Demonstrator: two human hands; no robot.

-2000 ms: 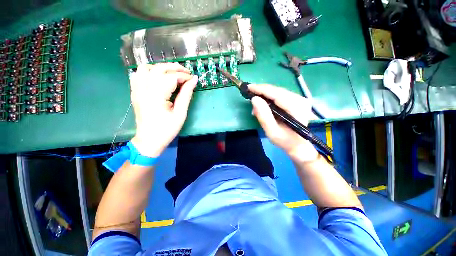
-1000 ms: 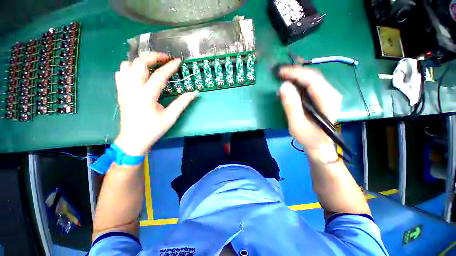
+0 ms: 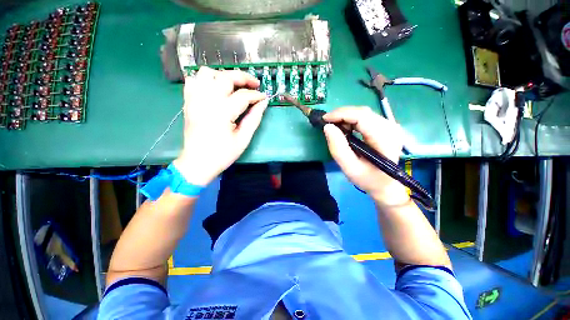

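A green circuit board panel (image 3: 307, 82) lies against a grey metallic support (image 3: 250, 45), with thin leads upright along its far edge. My right hand (image 3: 365, 147) holds a black soldering iron (image 3: 387, 166); its tip touches or nearly touches the middle of the panel's near side. My left hand (image 3: 222, 119) covers the panel's left part. Its thumb and forefinger pinch thin solder wire (image 3: 164, 132), whose end meets the iron tip. The wire trails down to the left from the hand. A bright blue strap (image 3: 175, 181) is on my left wrist.
Panels with reddish-brown parts (image 3: 47, 65) lie at left. Light-blue-handled cutters (image 3: 415, 82) and a black parts box (image 3: 377, 28) are right of the panel. A black stand with a yellowish pad (image 3: 486, 66) and a white lump with cables (image 3: 500, 114) are far right. A round disc (image 3: 250, 5) is above.
My left hand was spread over the panel's left end a second ago; it has moved right and pinches the wire at the board. My right hand has brought the iron back left to the panel.
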